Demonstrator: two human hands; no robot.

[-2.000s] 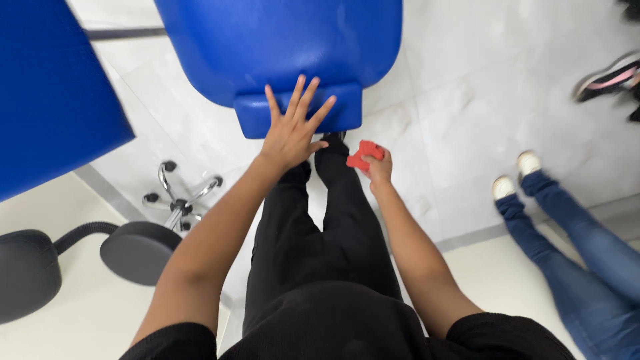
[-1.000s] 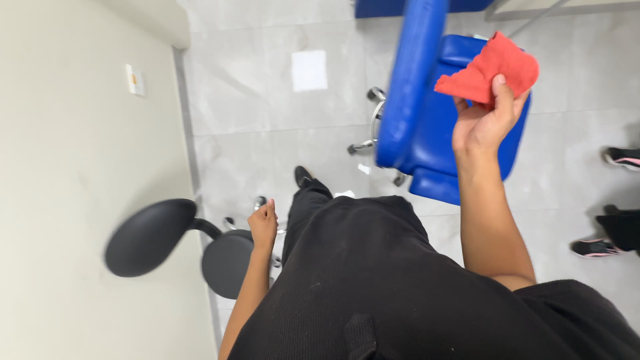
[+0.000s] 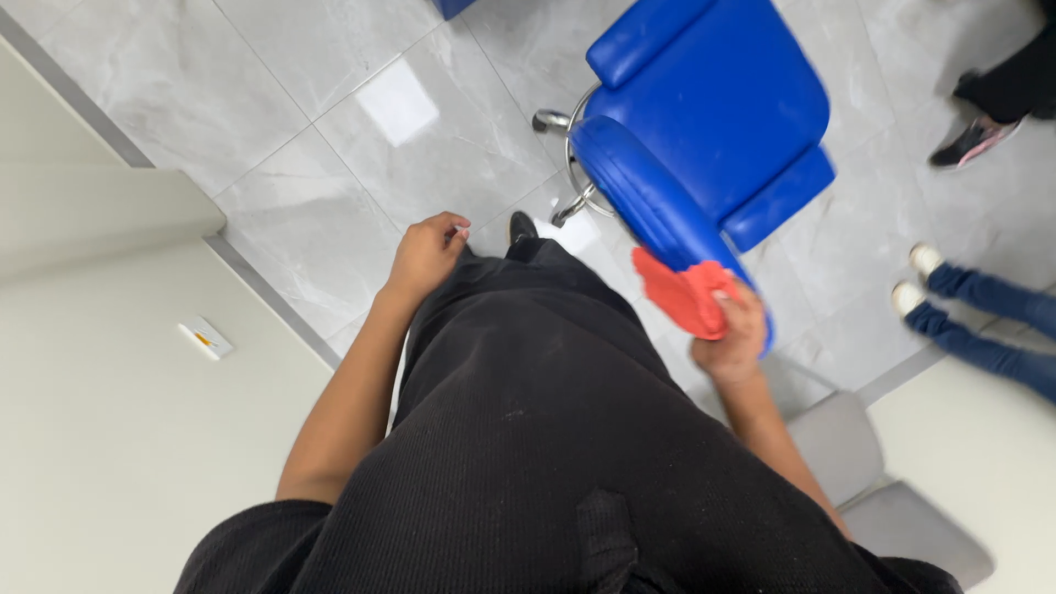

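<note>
My right hand [image 3: 734, 334] holds a crumpled red cloth [image 3: 685, 293] against or just over the top of the backrest [image 3: 652, 198] of a blue padded swivel chair. The chair's blue seat [image 3: 709, 107] lies beyond the backrest, with padded armrests on both sides and a chrome wheeled base [image 3: 577, 157] partly showing below. My left hand [image 3: 429, 252] hangs beside my left thigh with its fingers loosely curled and nothing seen in it.
A wall with a white socket plate [image 3: 206, 338] rises at the left. Grey chairs [image 3: 916, 528] stand at the lower right. At the right are a person in blue jeans [image 3: 982, 322] and another person's dark shoe [image 3: 973, 144]. A blue object's corner [image 3: 452, 7] shows at the top.
A second ago the red cloth was raised above the blue chair; now my right hand has it lower, at the backrest. Two seconds ago my left hand was spread on blue padding. The view has turned.
</note>
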